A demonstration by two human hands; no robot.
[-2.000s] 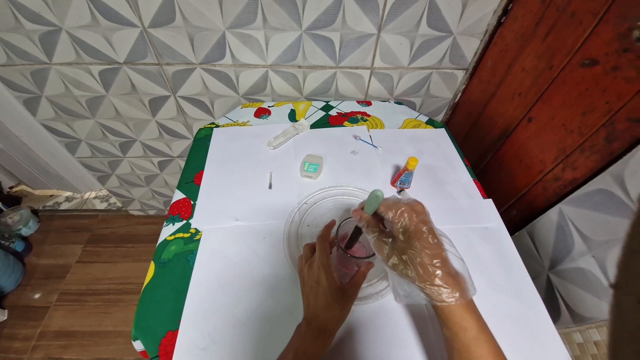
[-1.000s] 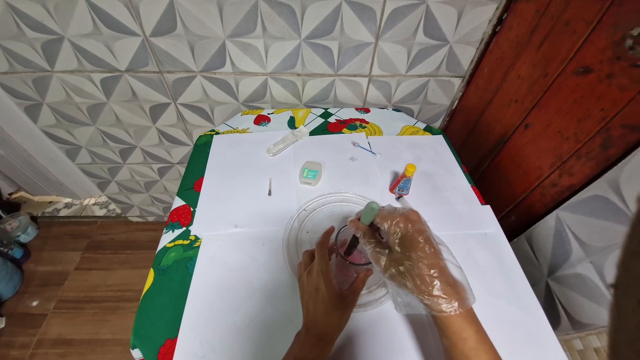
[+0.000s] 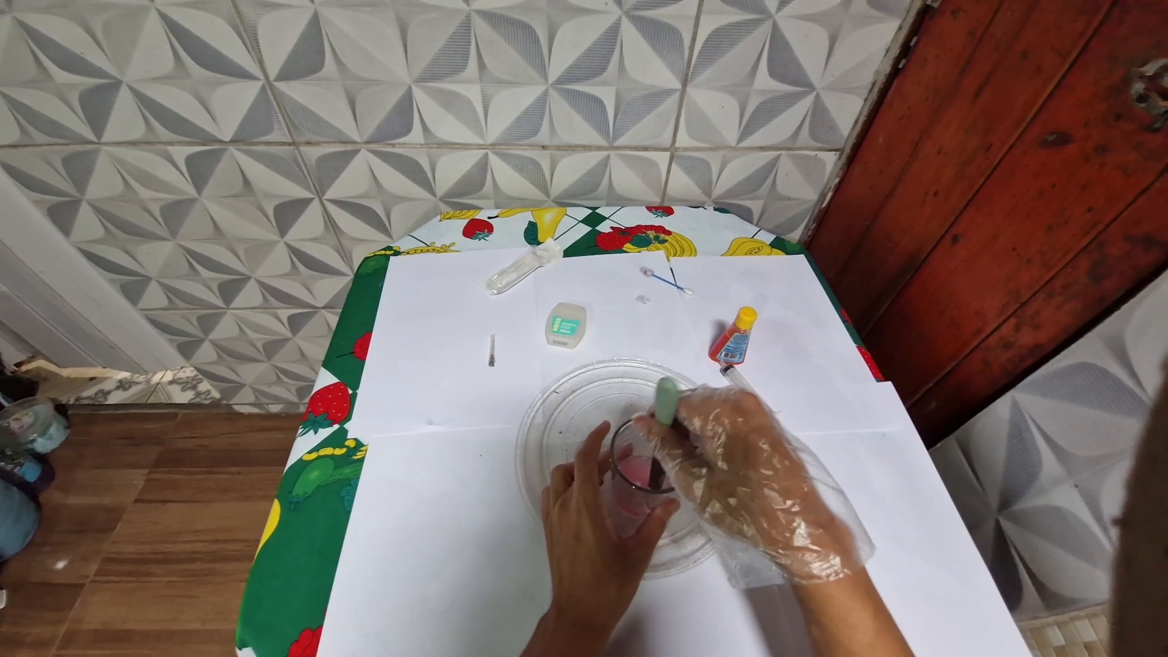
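My left hand (image 3: 593,534) is bare and wraps the left and near side of a clear drinking glass (image 3: 631,497) with some pink stuff inside. The glass stands over a round clear glass plate (image 3: 558,415). My right hand (image 3: 753,474), in a loose clear plastic glove, holds a tool by its pale green handle (image 3: 667,400); the tool's dark lower part reaches down into the glass. Just beyond the gloved hand lies a thin syringe-like item (image 3: 732,375), partly hidden by it.
White paper sheets (image 3: 447,511) cover a fruit-print tablecloth (image 3: 306,484). Beyond the plate lie a small translucent labelled container (image 3: 566,326), a red bottle with a yellow cap (image 3: 734,338), a cotton swab (image 3: 666,280), a small thin metallic piece (image 3: 492,350) and a clear wrapped item (image 3: 523,267).
The green handle has shifted its tilt in my right hand and now stands more upright over the glass. My left hand keeps its hold on the glass.
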